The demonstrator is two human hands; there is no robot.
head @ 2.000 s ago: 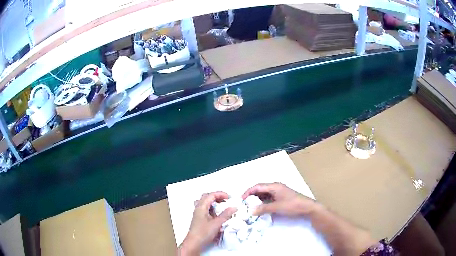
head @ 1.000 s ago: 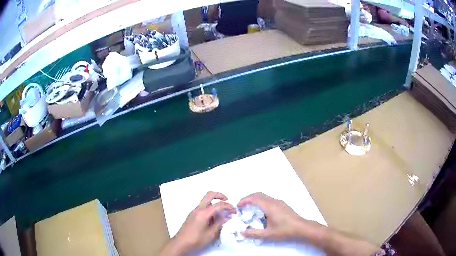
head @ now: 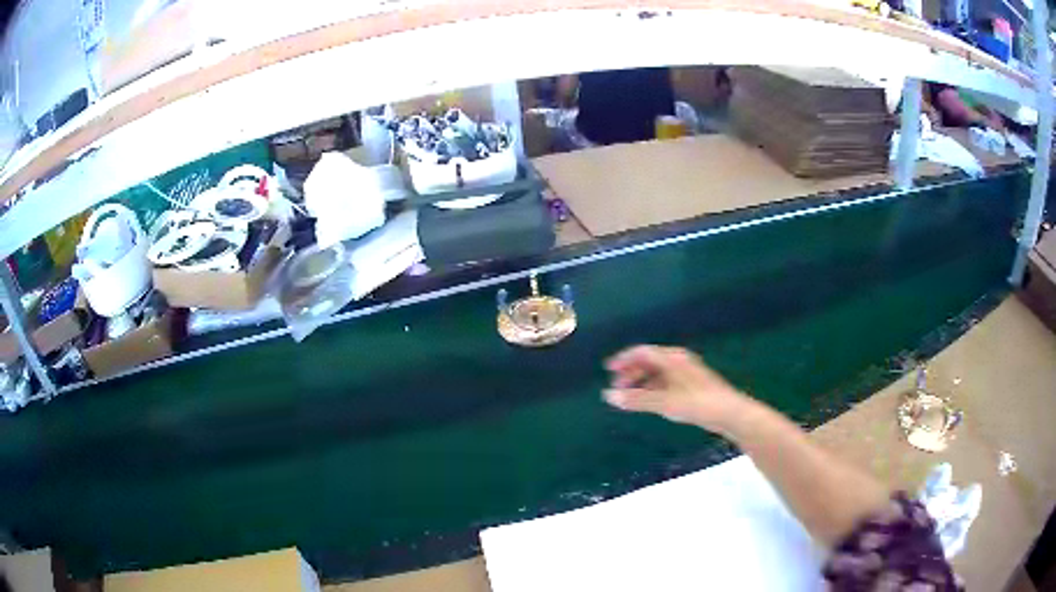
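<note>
My right hand (head: 666,384) is stretched out over the green conveyor belt (head: 382,428), empty, with its fingers partly curled. A gold ornamental piece (head: 537,320) with upright posts stands on the belt, to the left of my hand and not touching it. A second gold piece (head: 929,420) stands on the cardboard-covered bench at the right. A crumpled white paper bundle (head: 952,509) lies on the bench beside my sleeve, partly hidden by it. The white paper stack (head: 649,538) lies at the bottom centre. My left hand is out of the picture.
Tan sheets (head: 209,576) lie at the bottom left. Across the belt are a white tub of small parts (head: 457,150), a box of white rings (head: 220,272) and a cardboard stack (head: 811,121). A person in dark clothing (head: 625,104) is behind. A white shelf beam (head: 405,69) crosses above.
My right hand has left the white bundle and moved out over the belt. The bundle now lies at the right. My left hand has gone out of view. The camera view has shifted.
</note>
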